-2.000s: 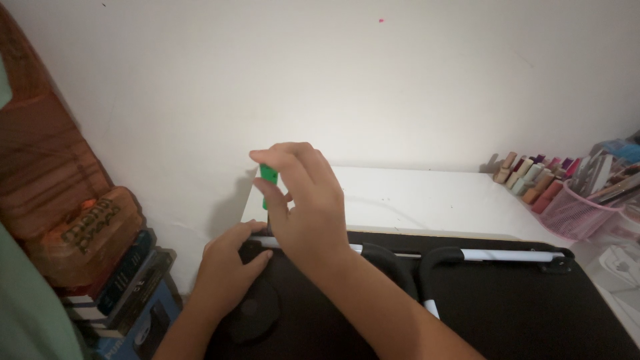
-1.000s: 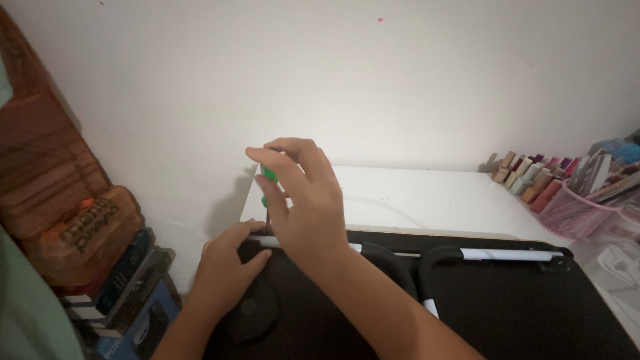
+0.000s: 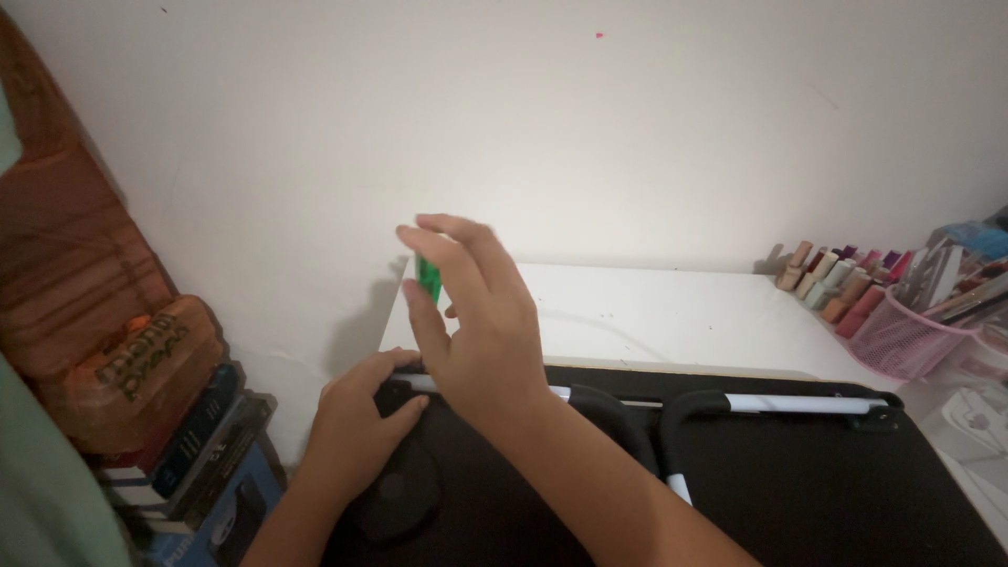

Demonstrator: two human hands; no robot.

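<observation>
My right hand (image 3: 488,323) is raised over the far left corner of a black panel (image 3: 772,480), with the green handle (image 3: 428,277) of what looks like a screwdriver between its thumb and fingers. The handle stands roughly upright; its lower end is hidden by the hand. My left hand (image 3: 358,421) grips the panel's far left corner, thumb on top, beside the left end of a white metal tube. Another white tube (image 3: 799,404) with black curved sleeves lies along the panel's far edge at the right, fixed by a black bracket (image 3: 876,419). A round black part (image 3: 394,492) lies near my left wrist.
Behind the panel is a white tabletop (image 3: 630,315) against the wall. Nail polish bottles (image 3: 835,287) and a pink mesh basket (image 3: 906,339) of items stand at the right, near a clear container (image 3: 976,425). Stacked books (image 3: 197,433) and an orange-brown bag (image 3: 150,370) are at the left.
The fingers of my right hand have shifted slightly around the green handle. My left hand has stayed at the panel's corner.
</observation>
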